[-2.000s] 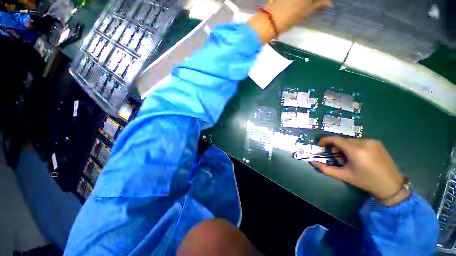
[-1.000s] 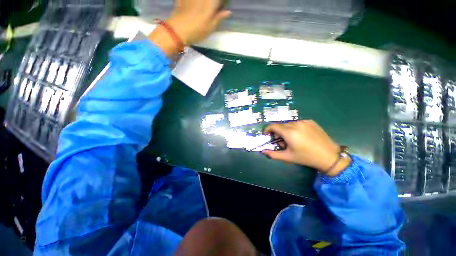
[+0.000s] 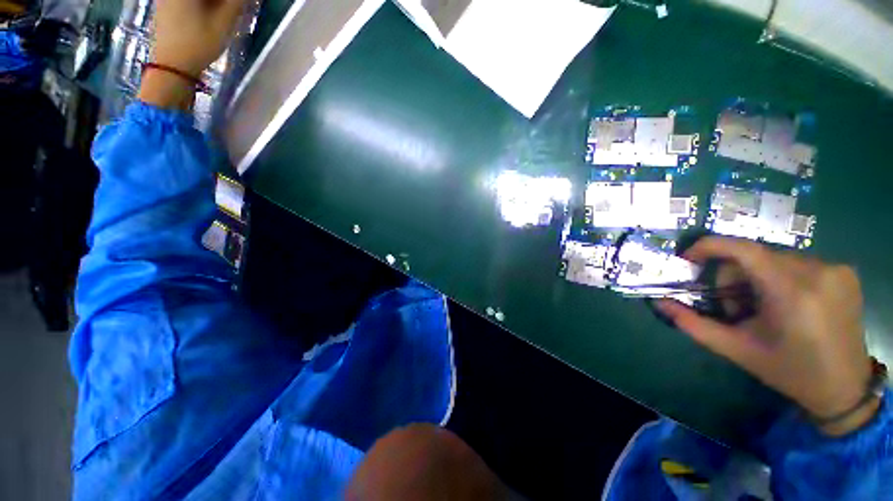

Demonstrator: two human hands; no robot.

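Observation:
My right hand [image 3: 783, 313] holds dark tweezers [image 3: 720, 294] at the right. Their thin tips point left over a tilted circuit board [image 3: 641, 266], which touches or lies just under my fingertips. Several more boards lie flat on the green mat [image 3: 411, 186], such as one above [image 3: 641, 205], one at the upper right [image 3: 764, 137] and one partly washed out by glare [image 3: 529, 199]. My left hand [image 3: 201, 34] is at the upper left, cut off by the top edge, over the clear tray area; its fingers are mostly out of view.
A white paper sheet [image 3: 524, 49] lies at the top middle. A long grey-beige strip with white borders [image 3: 294, 83] lies at the upper left. Dark trays with boards [image 3: 223, 243] stand below the bench edge at left. A white strip [image 3: 832, 34] runs along the back.
The view has moved closer and turned. My left hand has gone from the back of the bench to the left side. My right hand stays at the lower boards with the tweezers.

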